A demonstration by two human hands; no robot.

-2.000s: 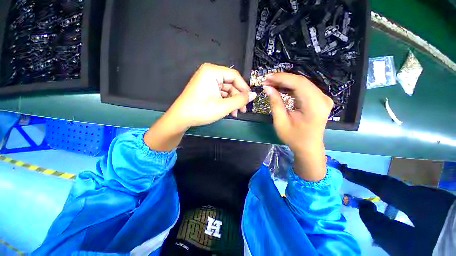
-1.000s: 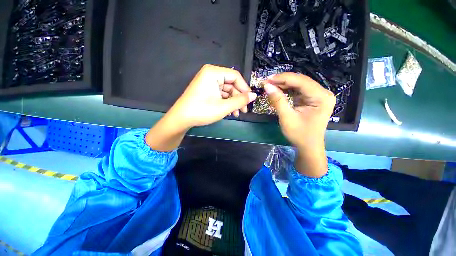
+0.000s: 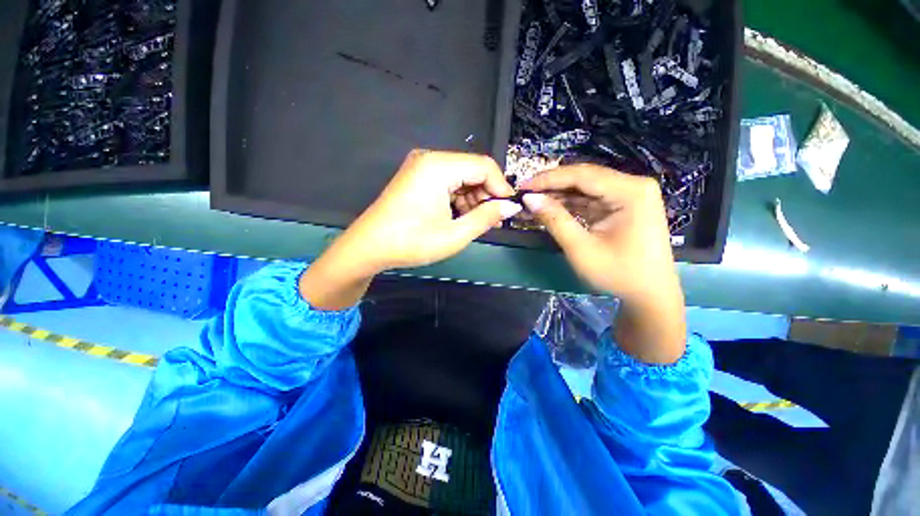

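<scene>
My left hand (image 3: 429,210) and my right hand (image 3: 610,222) meet fingertip to fingertip over the near edge of the black divided tray (image 3: 353,121). A small dark piece, looking like a black plastic part (image 3: 519,198), is pinched between both hands' thumbs and fingers; most of it is hidden. Tiny gold-silver metal pieces (image 3: 530,161) lie under and behind the fingertips at the near-left corner of the right compartment. Whether a metal piece is held too cannot be told. A loose heap of black plastic parts (image 3: 625,81) fills the right compartment.
A second black tray (image 3: 91,91) with shiny dark parts stands at the left. On the green bench at right lie a clear bag (image 3: 765,147), a whitish packet (image 3: 823,149) and a curved white strip (image 3: 790,226). Crumpled clear film (image 3: 580,328) is at the bench edge near my lap.
Both hands have come slightly nearer to me, and their fingertips are now closed together on the dark piece. My right hand covers more of the metal pieces. The trays have hardly moved.
</scene>
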